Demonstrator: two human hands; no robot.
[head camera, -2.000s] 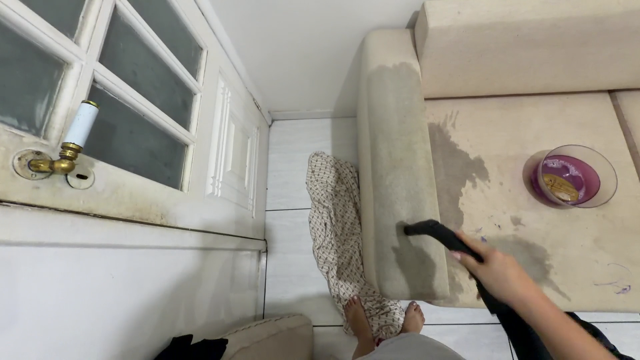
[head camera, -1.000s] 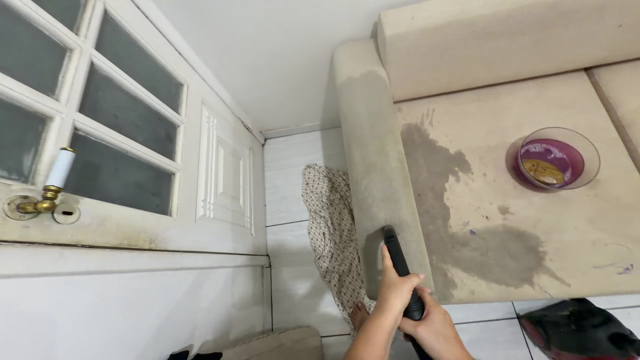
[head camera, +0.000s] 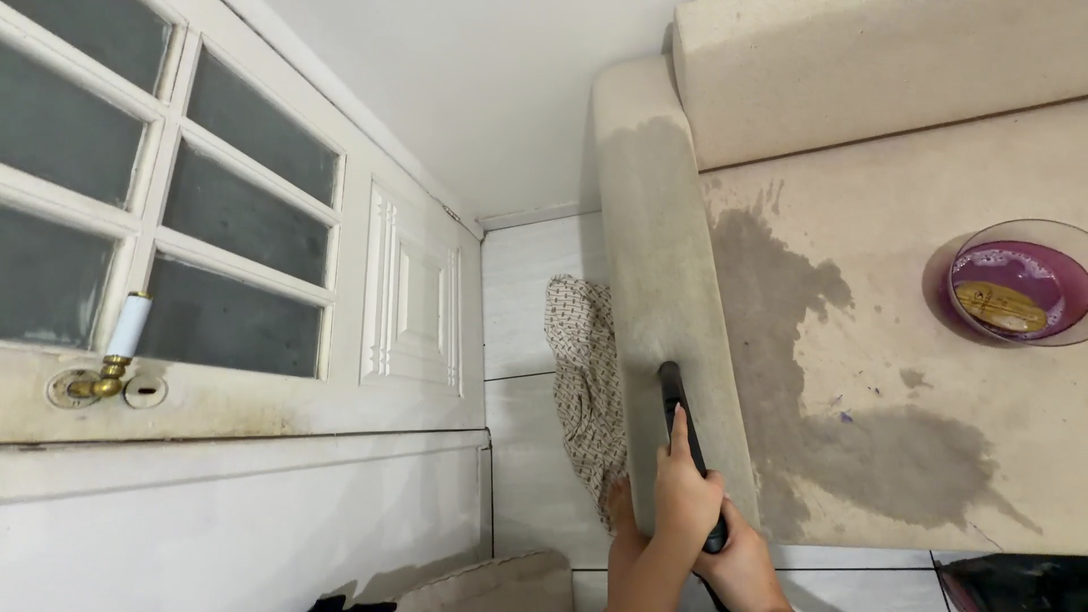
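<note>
Both my hands are shut on a black vacuum nozzle and its tube (head camera: 694, 438). My left hand (head camera: 684, 493) is farther forward, its index finger stretched along the tube. Behind it, my right hand (head camera: 741, 557) grips near the lower end. The nozzle tip rests on the wet, darkened armrest (head camera: 663, 280) of a beige fabric sofa. Dark wet patches (head camera: 901, 463) spread over the seat beside the armrest. Farther right on the seat stands a clear glass bowl (head camera: 1016, 283) of purple, foamy liquid, with a yellowish wooden-looking brush (head camera: 1001, 307) in it.
A patterned cloth (head camera: 586, 374) lies on the tiled floor against the sofa's side, near a bare foot. At left is a white door (head camera: 414, 293) with glass panes and a brass handle (head camera: 106, 387). A beige padded edge (head camera: 501, 586) and a dark shiny object (head camera: 1016, 582) are at the bottom.
Two seconds ago only one hand showed on the black tube; now both hold it. The tube has turned to lie more along the armrest. The dark object at lower right was plainer one second ago.
</note>
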